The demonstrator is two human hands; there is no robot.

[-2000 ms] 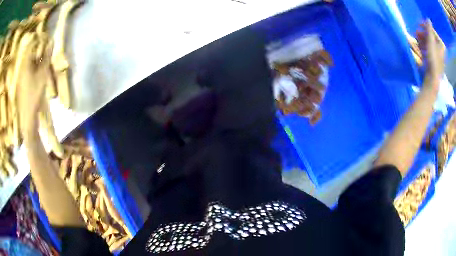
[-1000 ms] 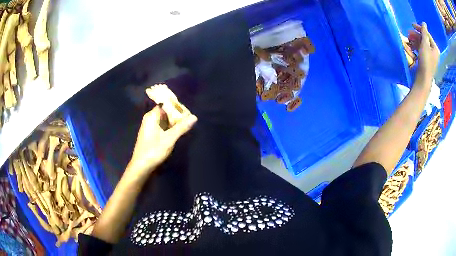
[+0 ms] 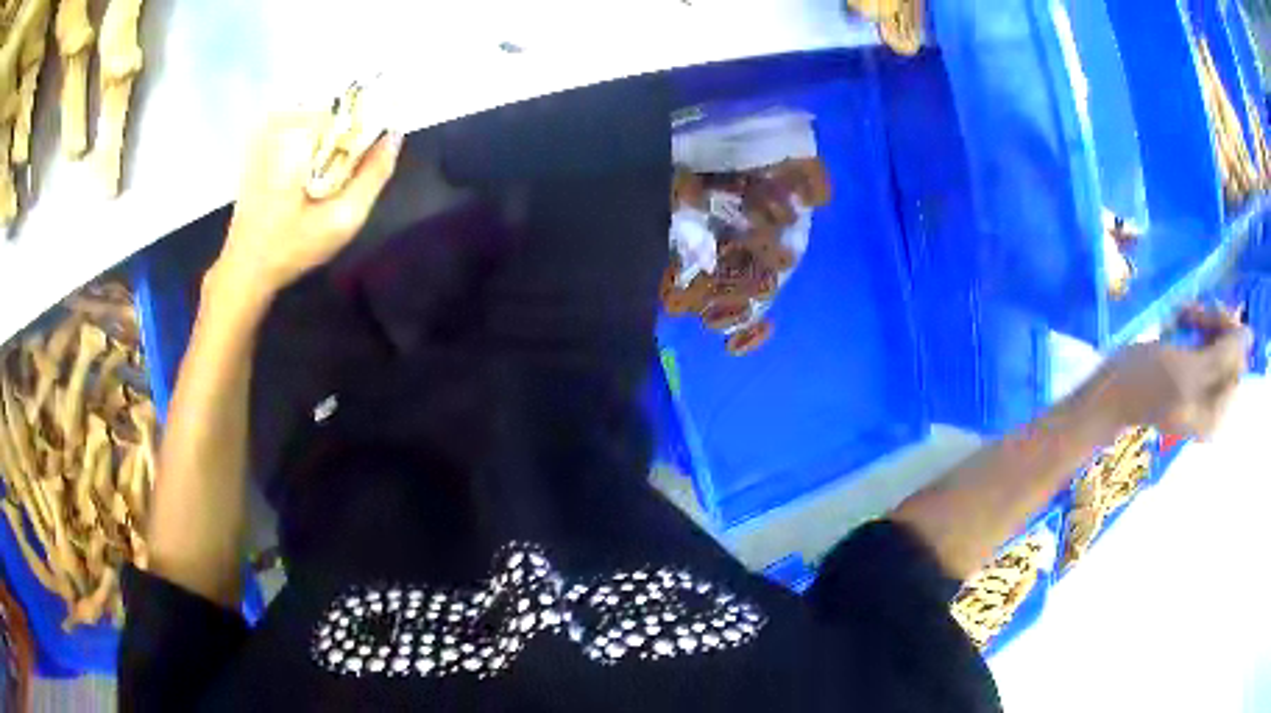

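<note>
My left hand [image 3: 296, 202] is over the edge of the pale tabletop [image 3: 418, 56]. It is shut on a small tan moulded piece [image 3: 335, 156], partly hidden by the fingers. My right hand [image 3: 1185, 376] is out at the far right, over the rims of the bins. It is blurred with its fingers curled, and I cannot tell whether it holds anything. Long tan limb pieces [image 3: 119, 91] lie in a row at the table's upper left.
A blue bin [image 3: 153, 348] at the left is full of loose leg pieces [image 3: 84, 432]. A large blue bin [image 3: 836, 404] holds brown flat parts [image 3: 753, 265] and white plastic. More tan pieces [image 3: 899, 21] show at the top. Crates of small tan parts [image 3: 1004, 585] stand at lower right.
My left hand went from the table's left side to above the lap with a tan piece, then up to the table edge. My right hand has moved down, out of the right bin.
</note>
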